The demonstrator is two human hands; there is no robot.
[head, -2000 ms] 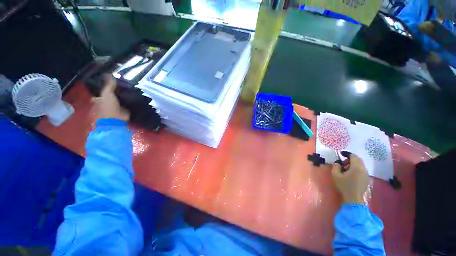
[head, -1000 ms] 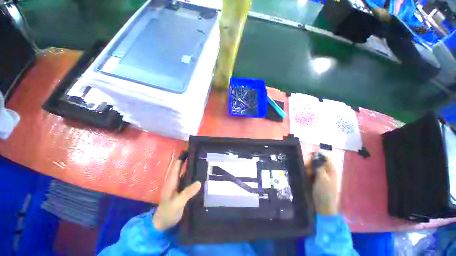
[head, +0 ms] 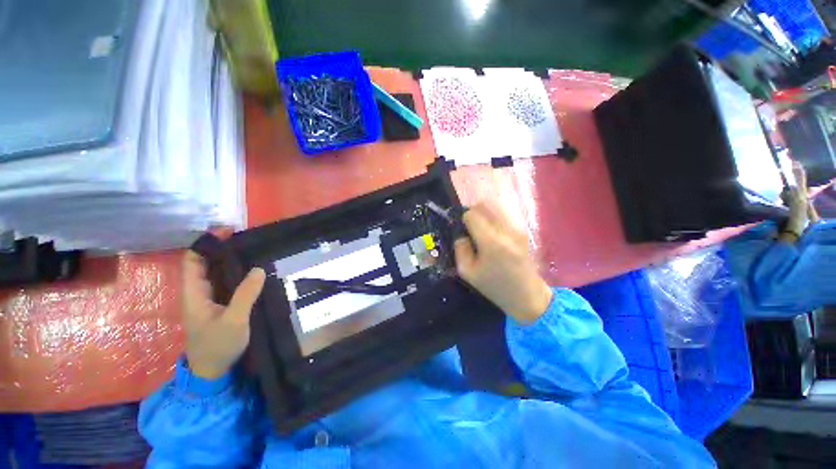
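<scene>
My left hand (head: 218,316) holds the left side of a thick black foam tray (head: 316,394), thumb over the rim. The tray is tilted, its right end higher in the view. In it lies an open tablet unit (head: 344,316) with a silvery-white battery, black ribbons and a yellow spot. My right hand (head: 500,261) is over the tray's right end, black-capped fingertips bent down at the unit's upper right. A small silvery sliver (head: 438,212) shows beside these fingertips; whether they grip it cannot be told.
A blue bin (head: 330,103) of small metal parts stands behind the tray, beside a teal stick (head: 397,104) on a black pad. A dotted white sheet (head: 495,137) lies right of them. A white stack (head: 183,174) stands left, a black tray pile (head: 655,147) right. Another person's arm (head: 784,261) shows far right.
The tray has turned so its right end is higher. My right hand has moved from the tray's right side onto the unit's upper right corner. The view has shifted right and closer.
</scene>
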